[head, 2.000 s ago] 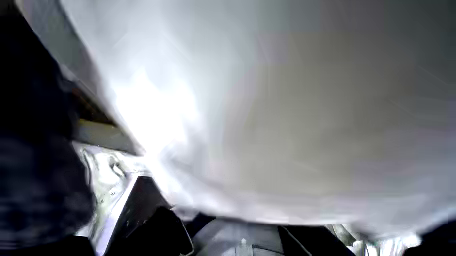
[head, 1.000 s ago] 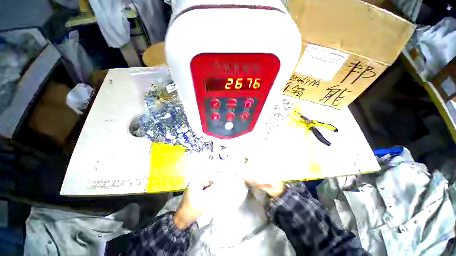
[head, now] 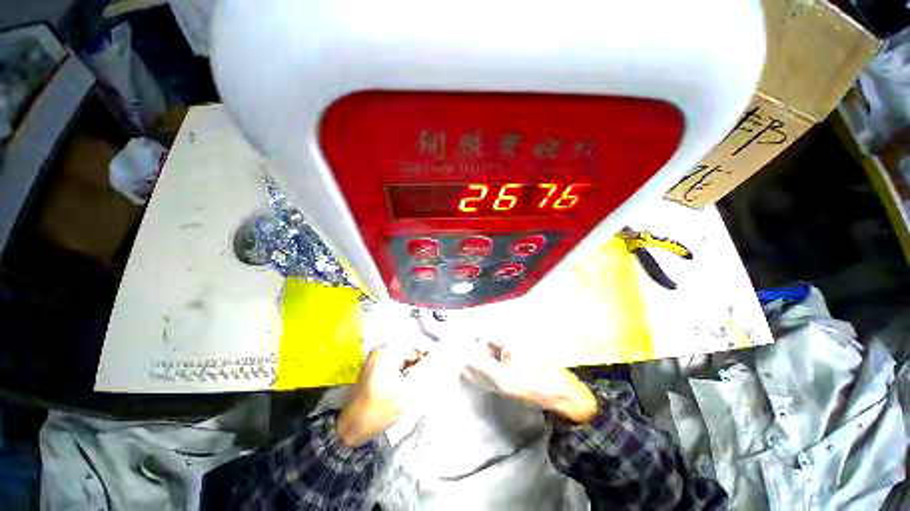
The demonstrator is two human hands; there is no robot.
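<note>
The light grey garment (head: pixel 461 439) hangs over the table's front edge toward my lap, glaring white near the top. My left hand (head: pixel 381 387) is at its left side, fingers closed on the cloth edge. My right hand (head: pixel 534 382) is at its right side, fingertips on the cloth. Both hands are just below the white button machine's head (head: pixel 489 45). Its red panel (head: pixel 349 150) shows 2676 above several keys. A small dark metal die (head: pixel 431 324) shows under the head. Glare hides whether a button is in the fingers.
Shiny loose button parts (head: pixel 304 245) lie left of the head, by a round hole. Yellow-and-black pliers (head: pixel 654 257) lie right on the white table (head: pixel 190 289). A carton (head: pixel 798 70) stands behind right. Grey garments (head: pixel 798 399) lie at the right and lower left.
The cloth that filled the earliest view is down at the table edge. Since one second ago the view has come closer to the machine head; both hands remain on the garment, the right one more visible.
</note>
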